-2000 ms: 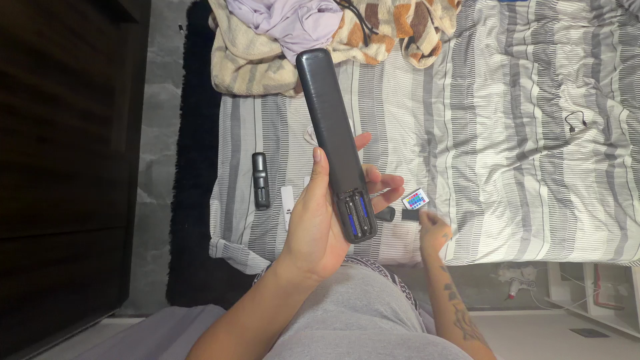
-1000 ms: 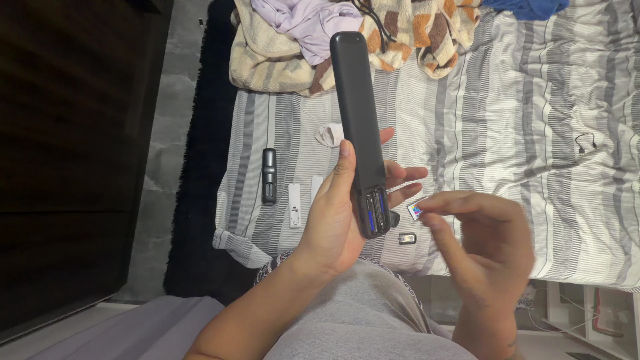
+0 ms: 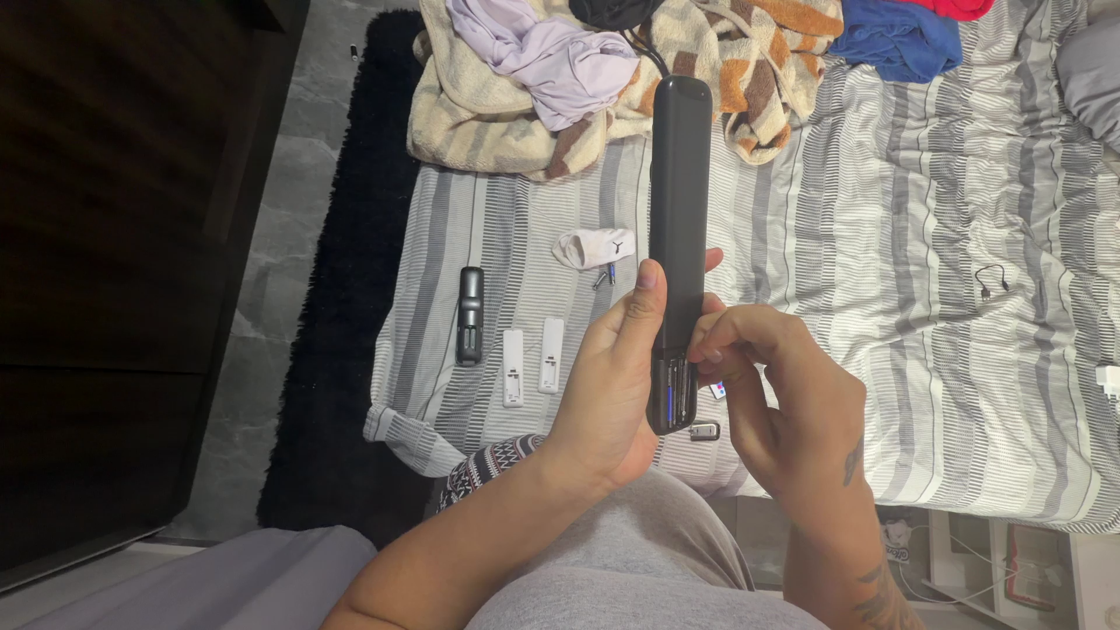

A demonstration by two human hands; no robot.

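My left hand (image 3: 612,385) holds a long black remote control (image 3: 681,210), back side up and upright in view. Its battery compartment (image 3: 674,394) is uncovered at the lower end, with a blue battery visible inside. The fingers of my right hand (image 3: 779,394) are bent against the right edge of the remote, just above the compartment; whether they pinch something there is hidden. Below the remote, a small dark-and-silver object (image 3: 704,430) lies on the bed, and a small card-like remote (image 3: 718,390) shows partly behind my right fingers.
On the striped bedsheet (image 3: 840,367) lie a dark remote (image 3: 470,315), two white remotes (image 3: 513,367), a white sock (image 3: 595,248) and loose batteries (image 3: 605,276). A patterned blanket (image 3: 472,114) with clothes is at the back. A short cable (image 3: 991,282) lies at right.
My right hand has come up from the bed at the right to the remote's battery end. My left hand keeps hold of the remote. The view has shifted somewhat.
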